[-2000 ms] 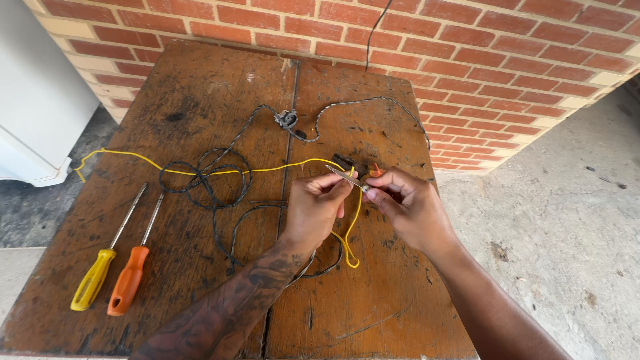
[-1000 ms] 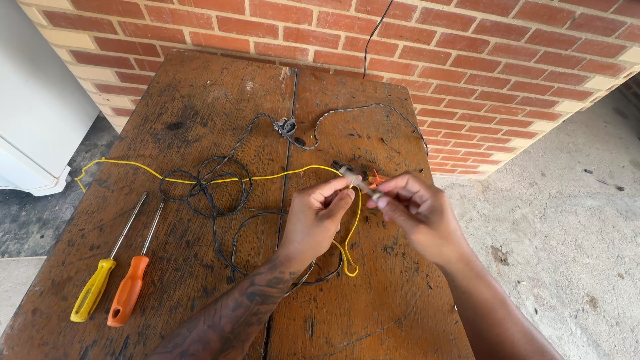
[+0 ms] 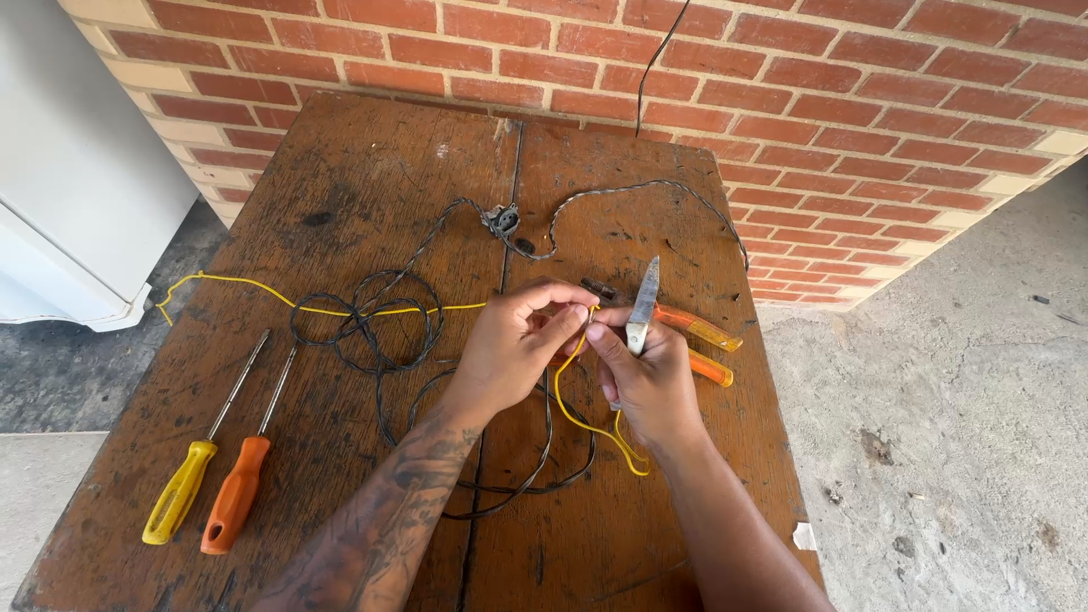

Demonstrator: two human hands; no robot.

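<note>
Between thumb and fingers, my left hand (image 3: 518,344) pinches the yellow wire (image 3: 571,408). My right hand (image 3: 648,374) meets it there, its thumb and a finger also on the wire. A knife with a pale handle is held in the right hand, its blade (image 3: 648,293) pointing up and away. The wire hangs in a loop below the hands and also runs left across the table. Pliers with orange handles (image 3: 701,330) lie just behind the right hand, partly hidden. Black twisted cord (image 3: 378,319) lies coiled left of my left hand.
A yellow-handled screwdriver (image 3: 180,493) and an orange-handled screwdriver (image 3: 235,495) lie at the left on the wooden table (image 3: 340,476). A grey electrical socket (image 3: 503,220) with cord sits toward the back. Behind the table stands a brick wall (image 3: 765,76); a white appliance (image 3: 76,153) is at the left.
The knife was down at the wire between both hands; its blade now points up from my right hand. The fingertips of both hands have come together on the wire.
</note>
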